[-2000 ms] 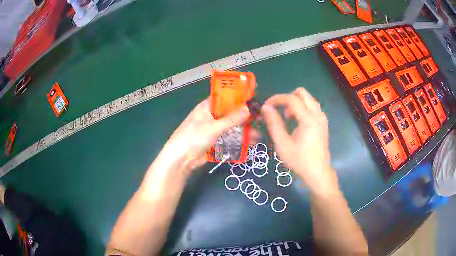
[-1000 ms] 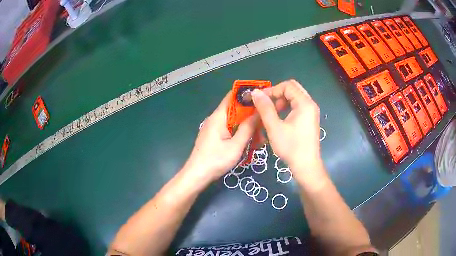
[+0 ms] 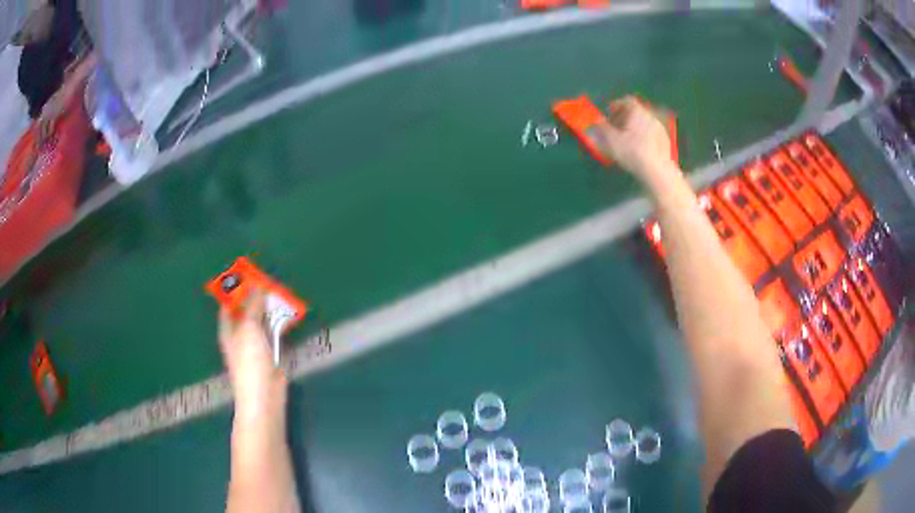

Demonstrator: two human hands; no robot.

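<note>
My left hand is over the belt at the left and holds an orange housing. A dark round speaker shows at its far end, and a white strip hangs at its near end. My right hand is stretched far forward over the belt, with its fingers on a second orange housing; the fingertips are blurred. Part of another orange unit shows just right of that hand. Loose white rings lie in a pile on the near green surface.
A black tray with rows of orange units stands at the right, partly under my right forearm. A pale rail crosses the view. A ring lies left of the second housing. Another orange unit lies far left.
My hands have moved apart from the centre: the left to the far left over the rail with a housing, the right forward to a housing on the belt. The view has shifted too.
</note>
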